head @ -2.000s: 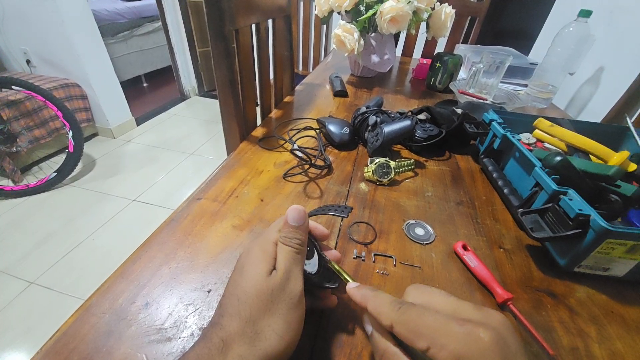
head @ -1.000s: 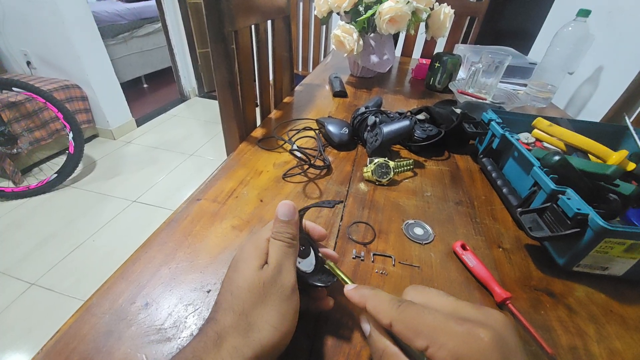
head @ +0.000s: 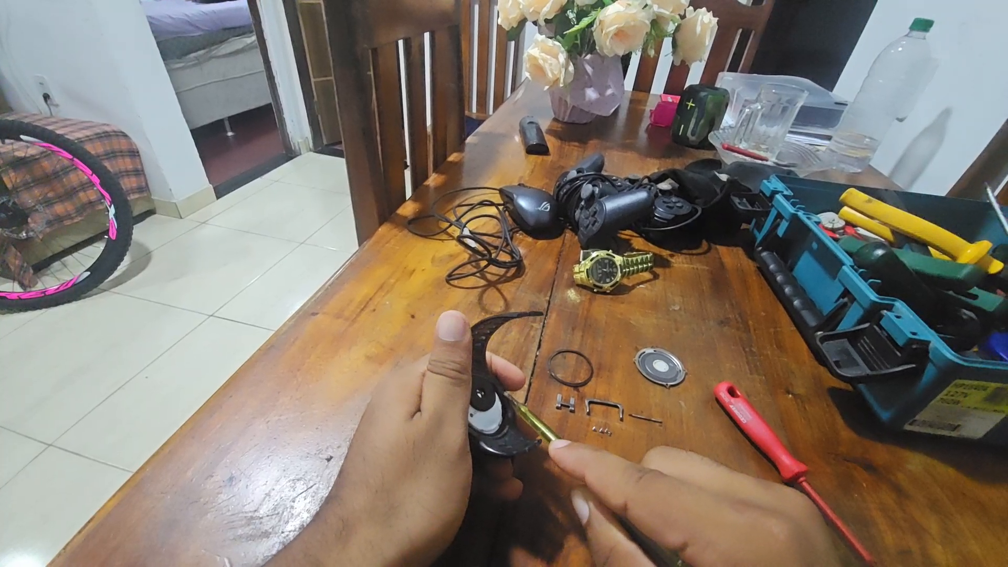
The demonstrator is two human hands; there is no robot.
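Observation:
My left hand point(head: 417, 433) grips a black wristwatch point(head: 486, 413), its curved strap standing up and its case turned sideways. In my right hand point(head: 677, 504) is a thin brass-coloured tool point(head: 535, 422), its tip at the edge of the watch case; the exact contact is hidden. Beyond the hands lie a black ring gasket point(head: 570, 368), a round metal case back point(head: 661, 367), an H-shaped metal link point(head: 565, 403), a U-shaped metal piece point(head: 605, 408), a thin pin point(head: 646, 418) and several tiny screws point(head: 602, 430). To the right rests a red-handled screwdriver point(head: 760, 429).
An open teal toolbox point(head: 858, 331) stands at the right. Farther back are a gold wristwatch point(head: 606, 270), a black computer mouse point(head: 533, 210) with its cable, a game controller point(head: 614, 213), a flower vase point(head: 587, 87), a glass mug point(head: 772, 118) and a plastic bottle point(head: 882, 94).
Since two seconds ago, the watch in my left hand has turned, and its strap now stands higher and curves to the right. The tool stays against the case.

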